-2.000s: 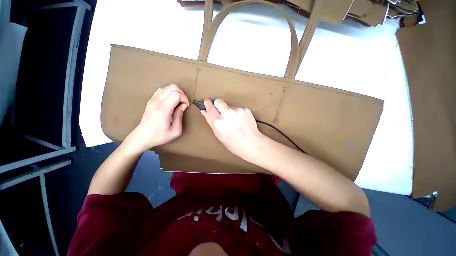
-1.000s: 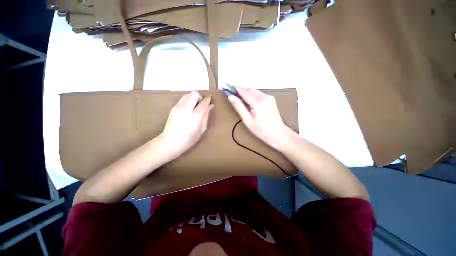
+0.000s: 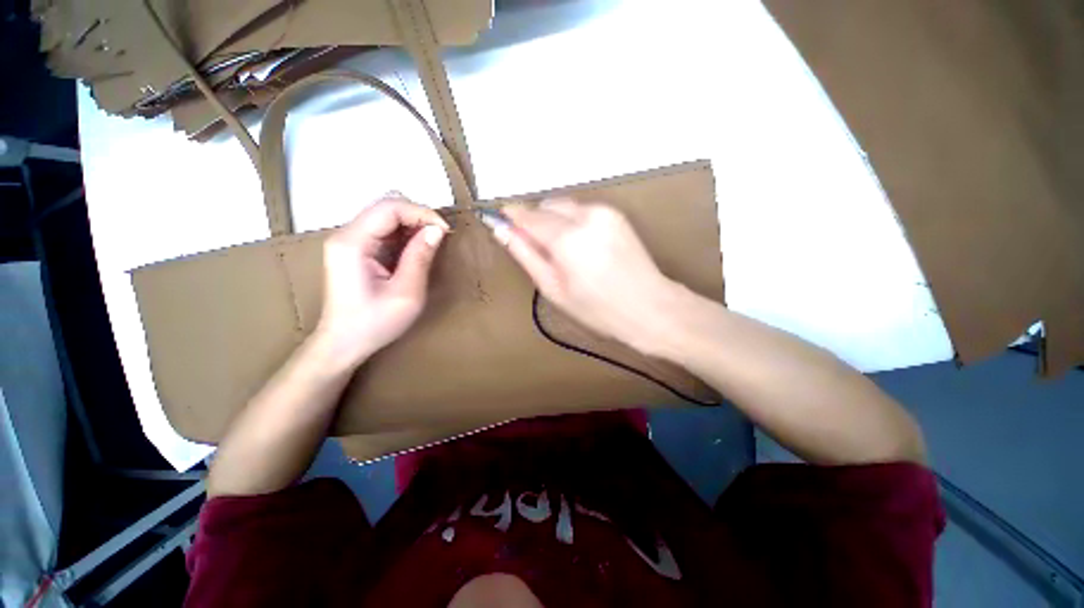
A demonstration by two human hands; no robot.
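The tan bag panel lies on the white table, its lower edge hanging toward my lap. A long tan handle is stitched down at its top edge. My left hand has thumb and fingertip pinched together just left of the right handle end; a thread between them is too fine to make out. My right hand holds the thread snips, mostly hidden in the palm, with the tip at the handle end by the top edge. The black snips cord trails from under my right hand over the panel.
A panel stack with uneven edges and straps lies at the far left of the white table. A second pile of large tan panels is at the right. Grey metal rack bars stand at the lower left.
The view has turned. The snips have moved from the stitch line on the panel to the right handle end at the top edge. My left hand is now pinched beside that handle end.
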